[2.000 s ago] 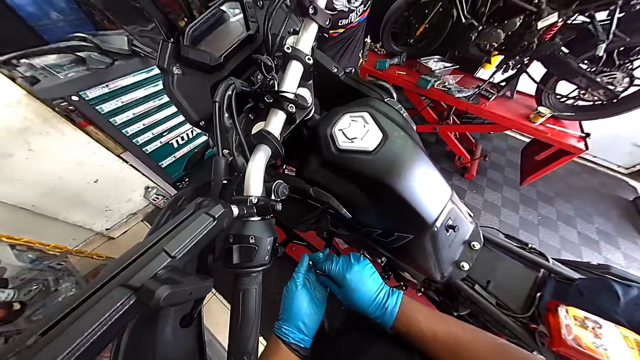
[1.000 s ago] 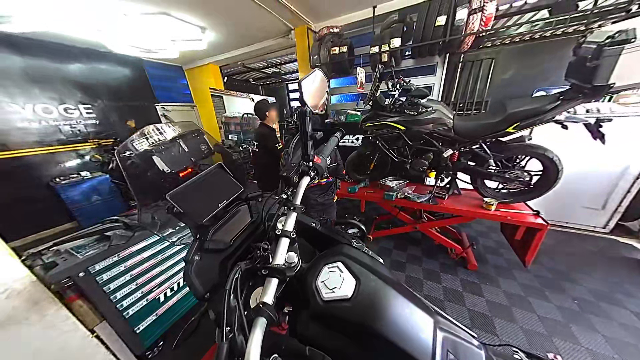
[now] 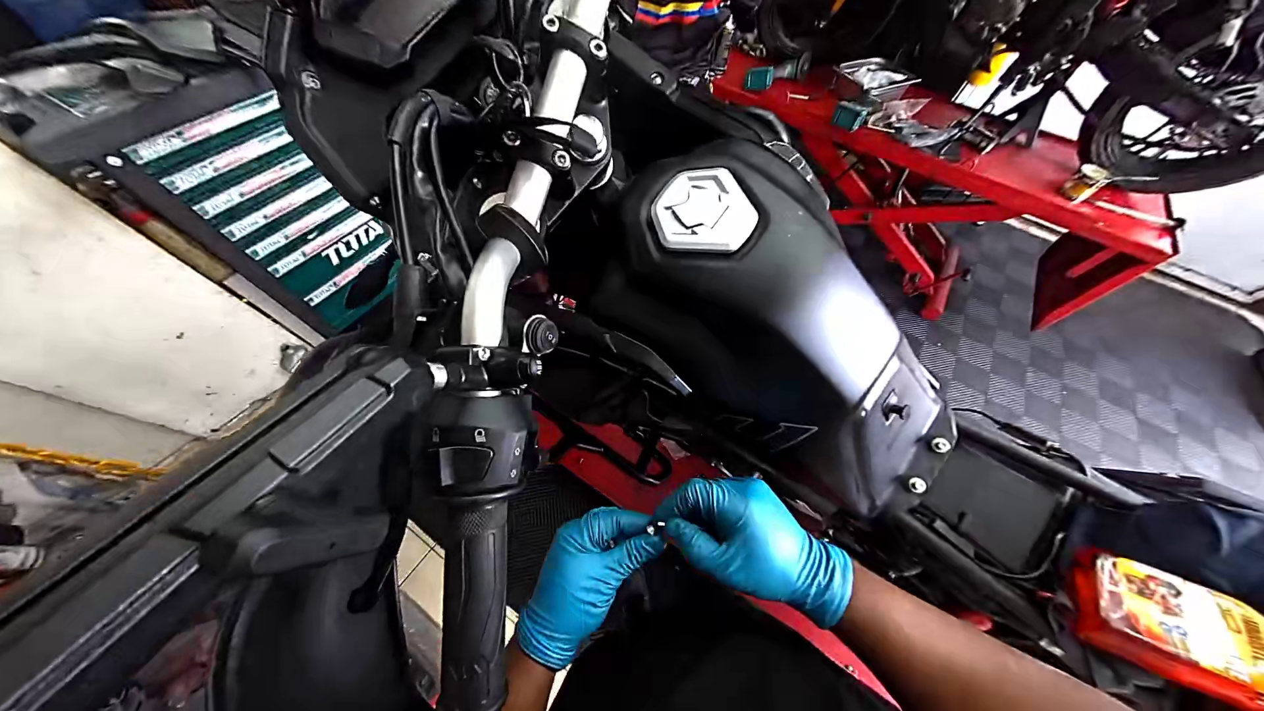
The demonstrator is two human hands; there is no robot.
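Note:
My left hand [image 3: 583, 583] and my right hand [image 3: 755, 541], both in blue gloves, meet at the fingertips beside the motorcycle's left side. Between them they pinch a small dark fastener-like part [image 3: 656, 528] with a shiny spot; its exact kind cannot be told. Just left of my left hand is the black handlebar grip [image 3: 475, 602], with the switch housing [image 3: 479, 444] above it. The black fuel tank [image 3: 731, 286], with its silver cap [image 3: 705, 209], lies beyond my hands. Part of the frame shows behind the tank, where the seat area is uncovered.
A black hand guard [image 3: 296, 474] lies at the left. Behind it stands a green tool cabinet [image 3: 267, 197]. A red lift bench [image 3: 948, 163] bears loose parts and another motorcycle at the upper right. A red and yellow package [image 3: 1175, 622] lies at the lower right.
The view swung up across the workshop one second ago and is back down on my hands. Against two seconds ago, my fingertips still meet in nearly the same place.

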